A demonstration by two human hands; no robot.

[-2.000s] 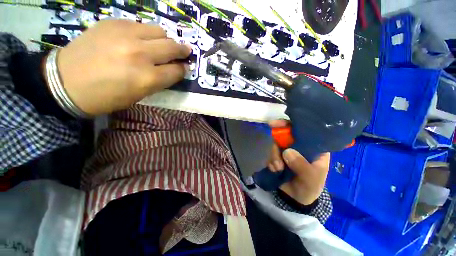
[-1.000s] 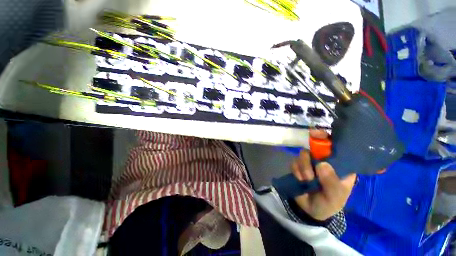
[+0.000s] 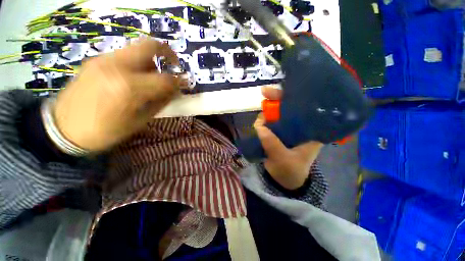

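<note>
My right hand (image 3: 288, 153) is closed around the handle of the dark blue-grey soldering gun (image 3: 324, 94), fingers at its orange trigger. The gun's thick metal barrel (image 3: 265, 21) points up and left over the units; its tip is at the top edge of the picture. Black-and-white electrical units (image 3: 211, 61) lie in two rows in a black jig strip (image 3: 222, 86). My left hand (image 3: 114, 92) is over the near row, its fingertips at one unit; blur hides whether they grip anything. Yellow-green wires (image 3: 63, 18) stand out from units at the left.
The white board's pale front edge (image 3: 219, 102) runs between the units and my striped apron (image 3: 173, 163). A dark green bench top (image 3: 362, 51) shows to the right of the board. Blue bins (image 3: 408, 148) with white labels are stacked at the far right.
My left hand was out of the picture one second ago and is now back over the units. The gun appears further left and higher, and the view has shifted; the brown dish is out of view.
</note>
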